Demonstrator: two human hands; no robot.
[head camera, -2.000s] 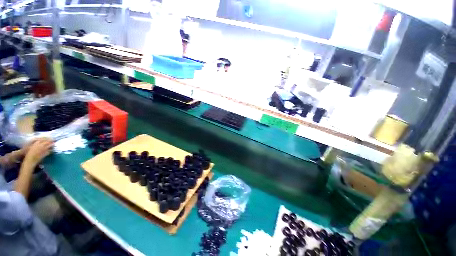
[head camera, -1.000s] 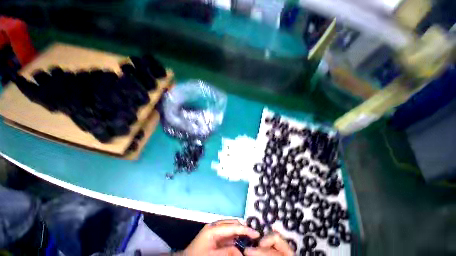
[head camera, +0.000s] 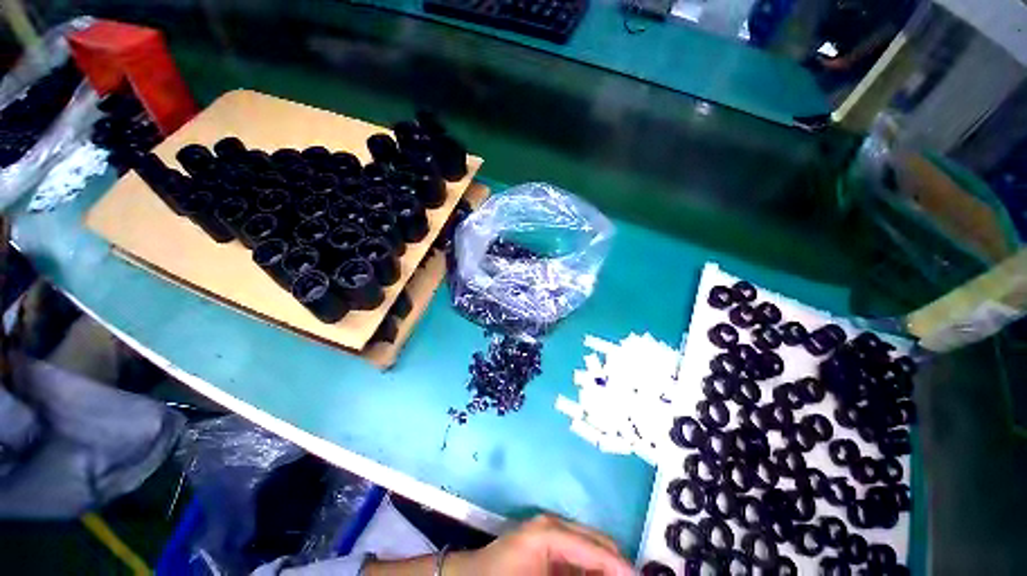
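My left hand (head camera: 552, 548) is at the bottom edge, cut off by it. The back of the hand shows, and its fingertips and anything in them are hidden. My right hand is out of the picture. Black rings (head camera: 689, 495) lie spread over the white board (head camera: 693, 338), just right of my left hand. A pile of white parts (head camera: 626, 396) lies left of the board. Small black parts (head camera: 502, 372) are heaped below an open clear plastic bag (head camera: 569, 242) holding more of them.
Black cylinders (head camera: 270, 205) stand massed on stacked brown boards (head camera: 146, 231) at the left. A red holder (head camera: 141, 70) and another clear bag (head camera: 62, 133) are at the far left. A person's grey sleeve (head camera: 85, 444) is at lower left. A yellowish post (head camera: 974, 295) is at right.
The view has shifted, so the bench things sit further right. My right hand has left the picture. The small black part seen between my hands no longer shows.
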